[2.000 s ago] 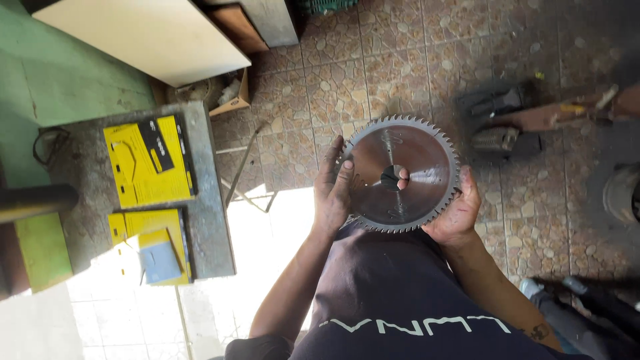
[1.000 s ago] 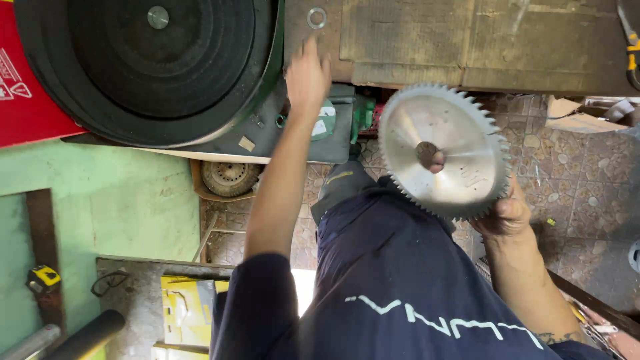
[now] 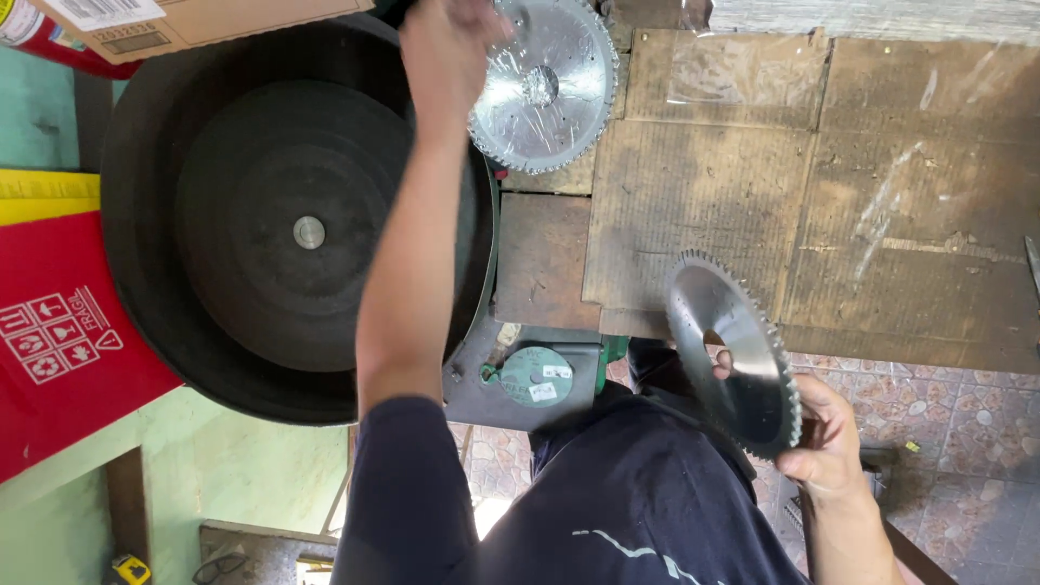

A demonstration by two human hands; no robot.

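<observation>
My right hand [image 3: 825,443] grips a circular saw blade [image 3: 735,357] by its toothed rim, and a fingertip shows through the bore. The blade is tilted in front of my body, near the bench edge. At the top, my left hand [image 3: 457,41] is blurred beside a second circular saw blade [image 3: 569,122], which has a clear plastic wrap over it. Whether the left fingers touch that blade or hold anything cannot be told.
A large round black drum [image 3: 284,325] fills the left, with a cardboard box [image 3: 227,20] above it and a red box [image 3: 73,341] beside it. Worn cardboard [image 3: 699,203] covers the bench. A green abrasive disc [image 3: 520,376] lies by the drum's lower right edge.
My left hand was on the blade two seconds ago; it has let go and reached up to the bench's far side. The right hand has kept the blade. The view has swung to the bench.
</observation>
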